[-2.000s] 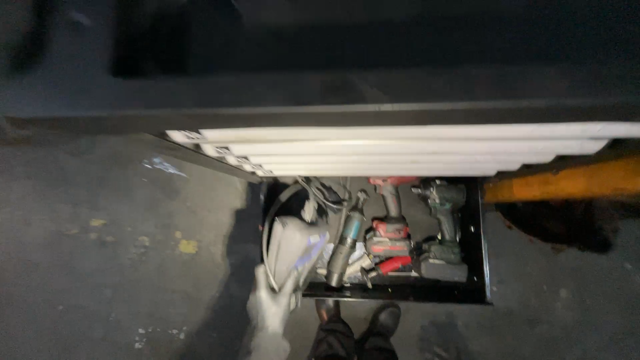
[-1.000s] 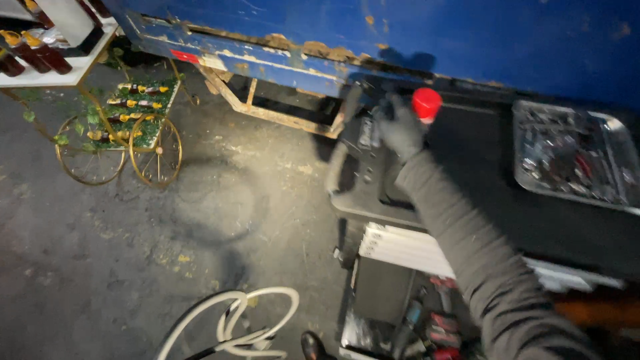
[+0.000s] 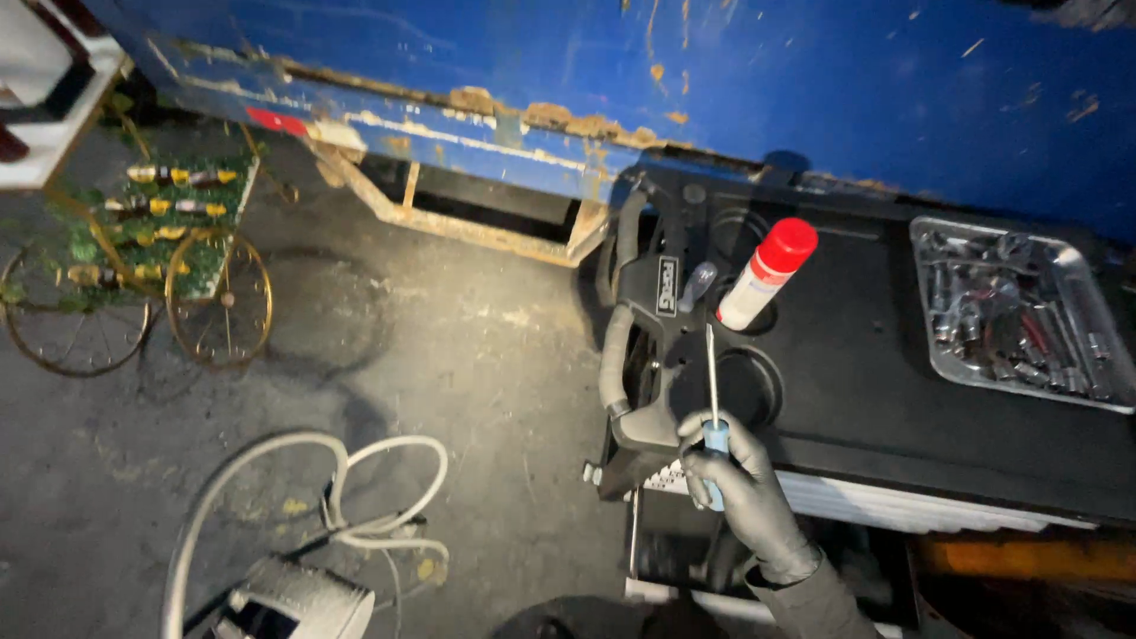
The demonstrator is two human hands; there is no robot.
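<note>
My right hand (image 3: 737, 484), in a dark glove, grips the blue handle of a screwdriver (image 3: 713, 377), its metal shaft pointing up and away over the black tool cart top (image 3: 843, 382). Just beyond the shaft's tip, a white spray can with a red cap (image 3: 768, 275) stands in a round recess of the cart top. Beside it, near the cart's handle, is another tool with a translucent handle (image 3: 698, 286); its lower part is hidden. My left hand is not in view.
A metal tray of sockets and tools (image 3: 1021, 311) sits at the cart's right. Behind is a rusty blue metal body (image 3: 532, 53). A pale hose (image 3: 328, 444) lies on the floor; a wheeled decorative stand (image 3: 217, 297) is at left. An open drawer (image 3: 674, 532) shows below.
A second ago my right hand was beside the spray can on the cart; it has since drawn back towards me and now holds the screwdriver. The view has swung away from the power tool drawer.
</note>
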